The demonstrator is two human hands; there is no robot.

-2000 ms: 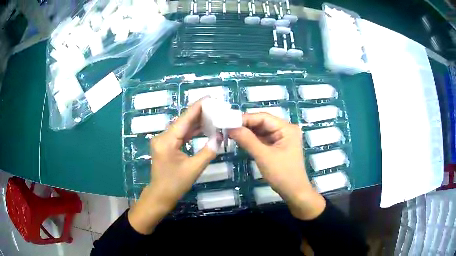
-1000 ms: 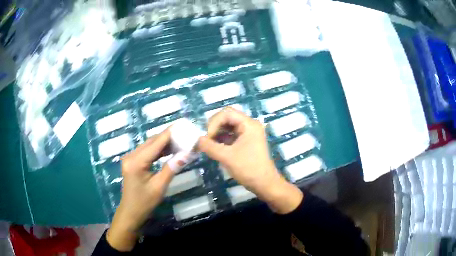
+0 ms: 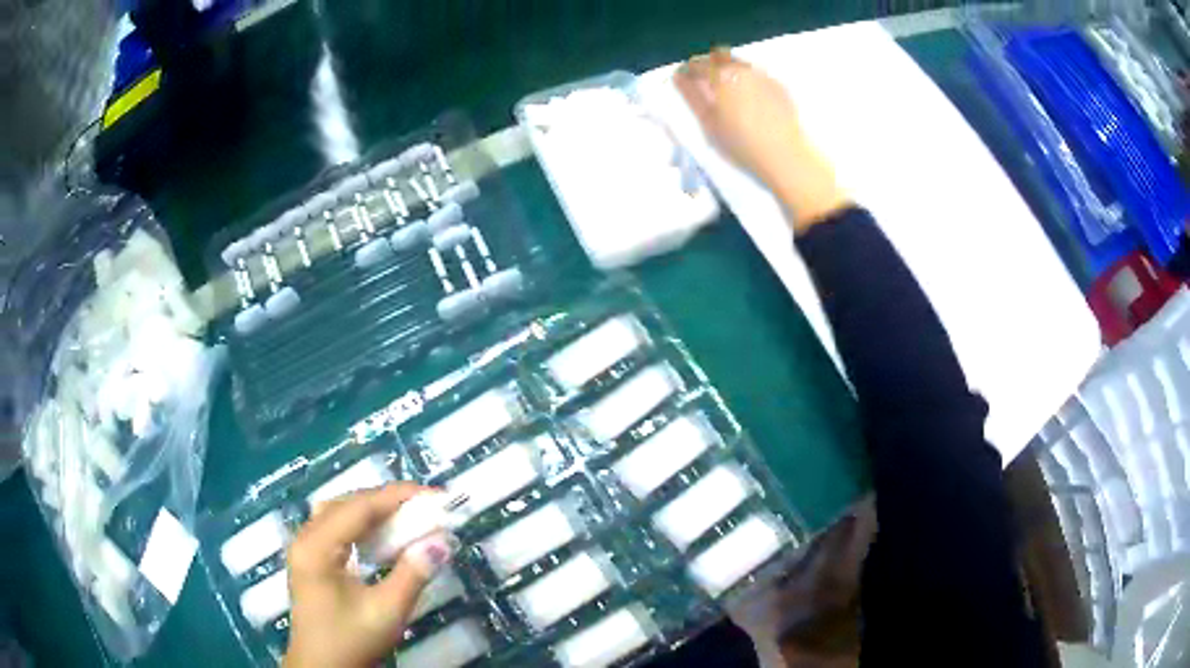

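Observation:
My left hand [image 3: 355, 574] holds a white unit [image 3: 415, 525] between thumb and fingers above the clear blister tray [image 3: 555, 437]. A small dark slot or pin shows at the unit's right end. Many pockets of the tray hold white units; the hand hides some pockets. My right hand [image 3: 744, 111] is at the far end of the white sheet [image 3: 914, 222], beside the small-parts tray [image 3: 620, 170]. Its fingertips are blurred, and I cannot tell whether they hold anything.
The component tray [image 3: 346, 333] with grey-ended shaft parts lies behind the blister tray. A clear plastic bag [image 3: 124, 431] of white pieces is at left. Blue trays [image 3: 1096, 144] are at far right. Stacked white units [image 3: 1109, 444] are at lower right. A black object [image 3: 163, 118] is at upper left.
My right hand has left the white unit and moved far forward and right to the white sheet. My left hand still holds the unit. The camera view has turned to the right.

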